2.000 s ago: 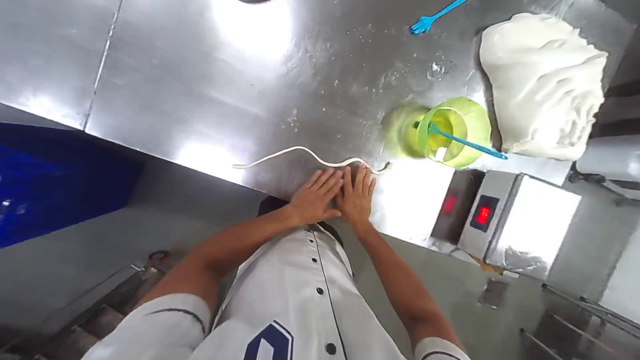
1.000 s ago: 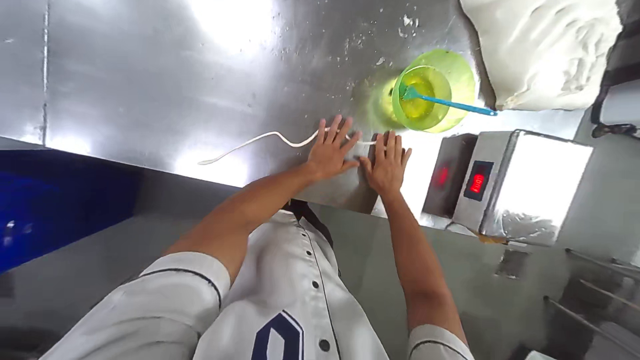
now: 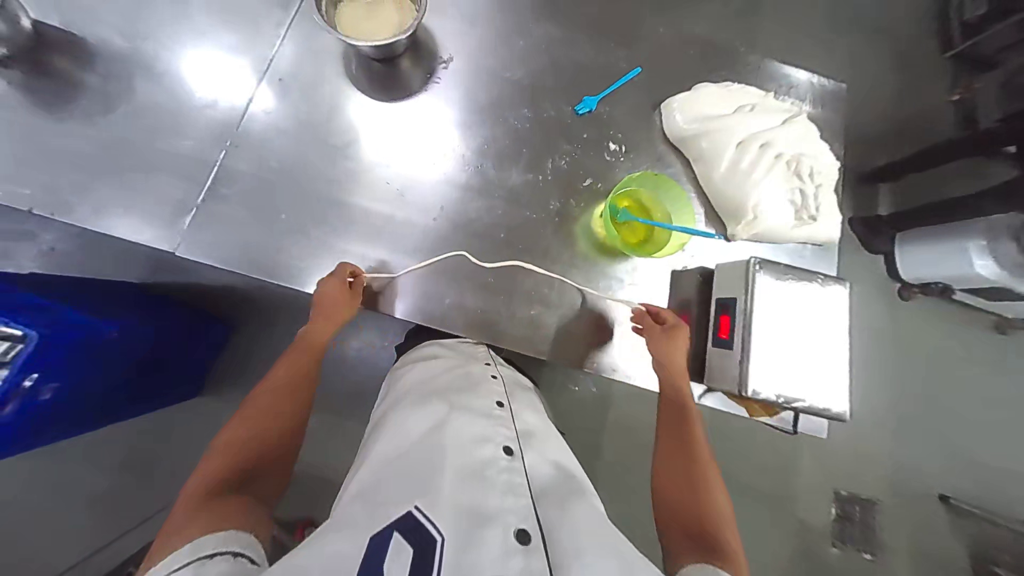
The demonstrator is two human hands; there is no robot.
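Observation:
A long, thin strand of white dough [image 3: 512, 263] stretches in a wavy line near the front edge of the steel table [image 3: 496, 192]. Its left end is pinched between the fingers of my left hand [image 3: 338, 296], at the table's edge. My right hand [image 3: 662, 334] pinches the other end, just left of the digital scale. Beyond the strand, a translucent green bowl [image 3: 676, 196] holds yellow liquid, with a blue brush [image 3: 672, 227] resting in it. A large mass of white dough [image 3: 752, 168] lies at the right.
A metal scale [image 3: 800, 336] with a red display stands at the table's right front. Farther back lie a blue utensil [image 3: 608, 92] and a steel bowl [image 3: 376, 40] of pale contents. A blue bin [image 3: 104, 352] is on the left, below table level.
My hands have moved apart, from lying flat and close together over the strand to gripping its two ends. The view has shifted, showing more of the table.

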